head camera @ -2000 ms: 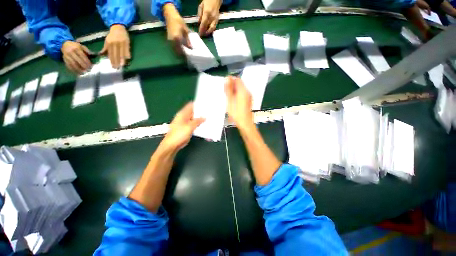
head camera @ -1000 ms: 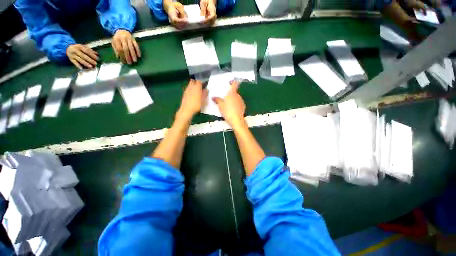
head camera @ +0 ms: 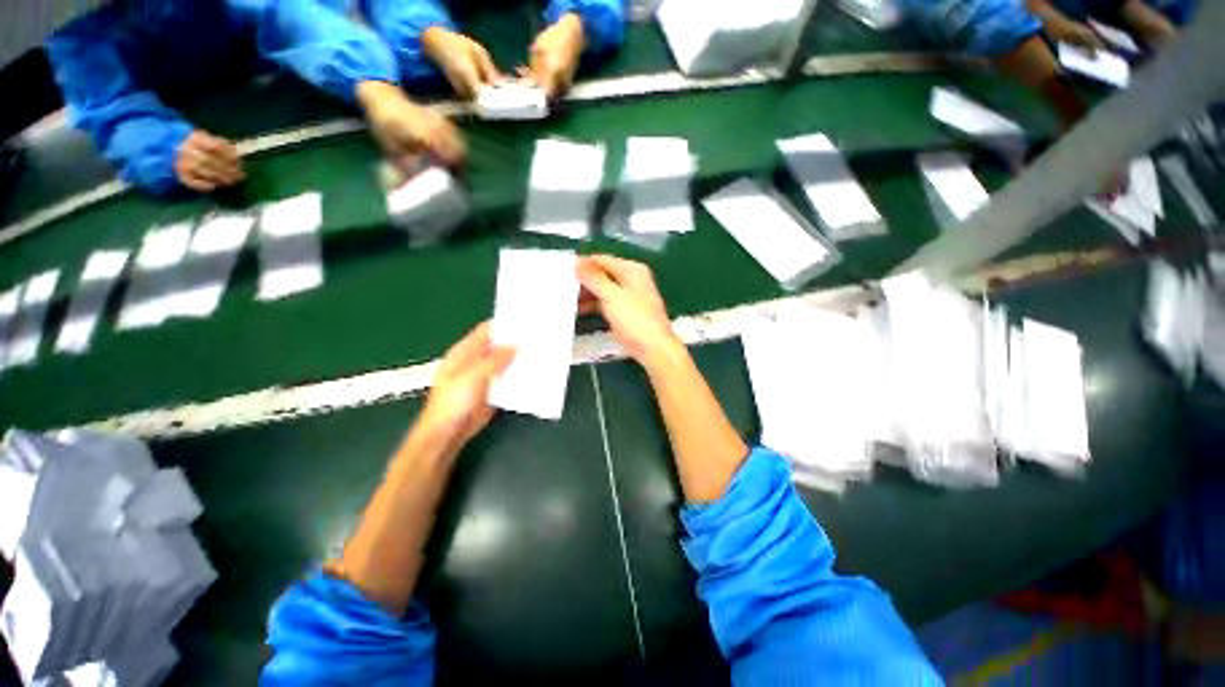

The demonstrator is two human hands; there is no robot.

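Observation:
A plain white folded leaflet (head camera: 533, 333) is held upright over the belt side rail, in the middle of the view. My left hand (head camera: 470, 376) grips its lower left edge. My right hand (head camera: 622, 302) grips its upper right edge. A pile of packed pieces (head camera: 927, 383) with clear rims lies on the ledge to the right of my right hand. A tall, uneven leaflet stack (head camera: 108, 564) stands at the far left. Both hands are bare.
Packed pieces (head camera: 289, 246) lie in a row on the green conveyor belt (head camera: 390, 322). Across it, workers' hands (head camera: 417, 134) reach over the belt. A slanting support post (head camera: 1061, 175) crosses at the right. A large white bundle (head camera: 732, 34) sits beyond the belt.
My hands have come back from the belt and now hold a leaflet nearer to me. Pieces on the belt have shifted left. A worker opposite has reached in and now holds a piece.

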